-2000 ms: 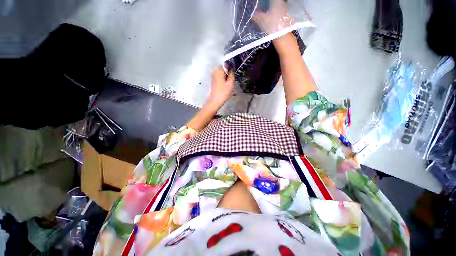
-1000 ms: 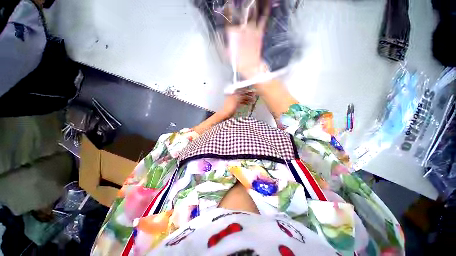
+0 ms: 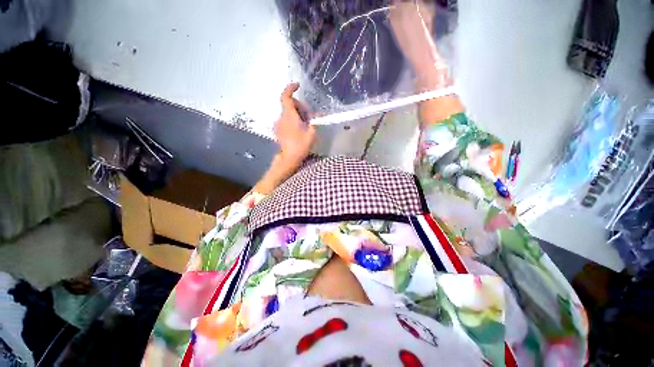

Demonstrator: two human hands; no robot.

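Observation:
A dark denim jacket [image 3: 358, 61] lies on the table at the top centre, inside a clear garment bag. The bag's pale seal strip [image 3: 380, 109] runs across its near opening, slightly tilted. My left hand [image 3: 294, 125] is at the left end of this strip and holds the bag's edge, with one finger pointing up. My right hand [image 3: 417, 39] reaches through the opening under the film, over the jacket's right part. Its fingertips are blurred near the top edge of the picture.
Blue-tinted bags [image 3: 591, 136] and printed bags [image 3: 615, 168] lie at right, near thin pens [image 3: 513, 159]. A dark garment piece [image 3: 595, 43] lies at upper right. An open cardboard box [image 3: 172, 215] stands below at left, beside clothing piles [image 3: 43, 208].
The dark jacket now lies flatter and wider inside the bag. My right hand has moved up and right from its place one second ago; my left hand has moved left and up.

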